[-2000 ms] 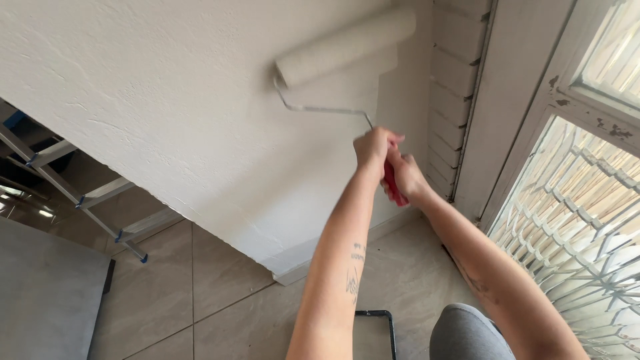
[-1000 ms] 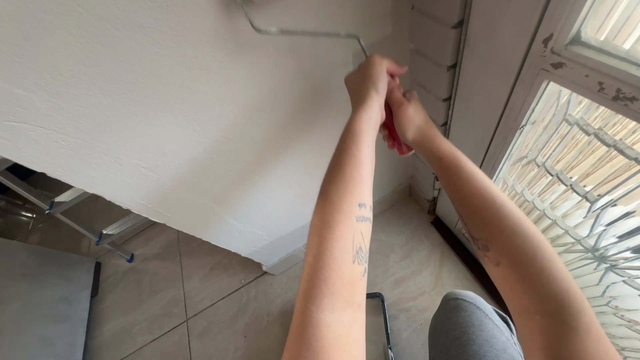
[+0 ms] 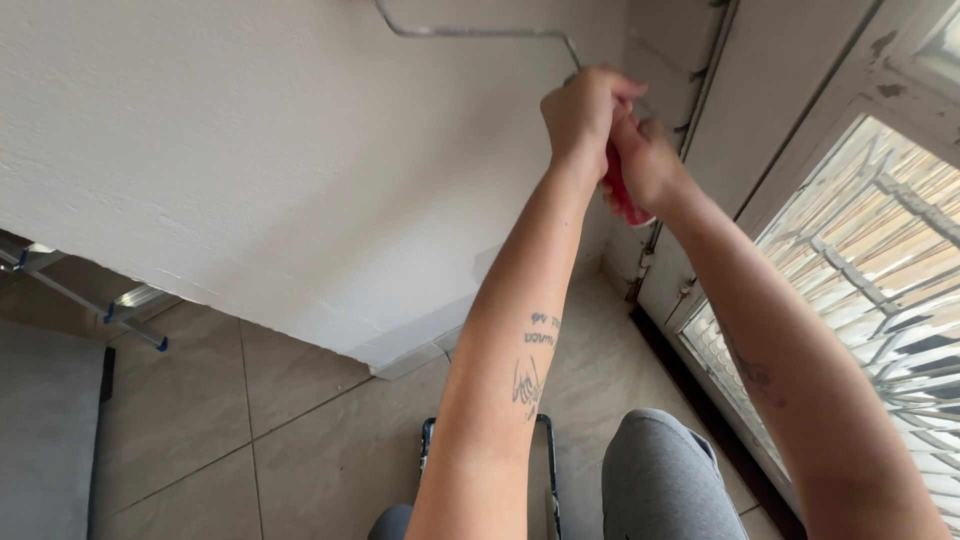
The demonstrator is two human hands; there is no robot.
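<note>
Both my hands grip the red handle of a paint roller [image 3: 630,196] in front of the wall's right part. My left hand [image 3: 583,112] is the upper one, close to where the metal frame [image 3: 480,32] enters the handle. Just below and to the right, my right hand [image 3: 646,161] wraps the handle, its fingers partly hidden. The bent wire frame runs left and up to the top edge; the roller sleeve is out of view. A light painted wall [image 3: 300,172] fills the upper left, with a slightly darker patch near its bottom right corner.
A glazed door with a metal grille [image 3: 874,277] stands close on the right. Below my forearms a black-rimmed paint tray [image 3: 553,465] lies on the tiled floor [image 3: 315,450]. Part of an aluminium ladder [image 3: 135,326] and a grey surface [image 3: 49,427] are at the left.
The roller sleeve, seen against the wall two seconds ago, has gone out past the top of the view. Both hands stay on the handle and sit higher in the view.
</note>
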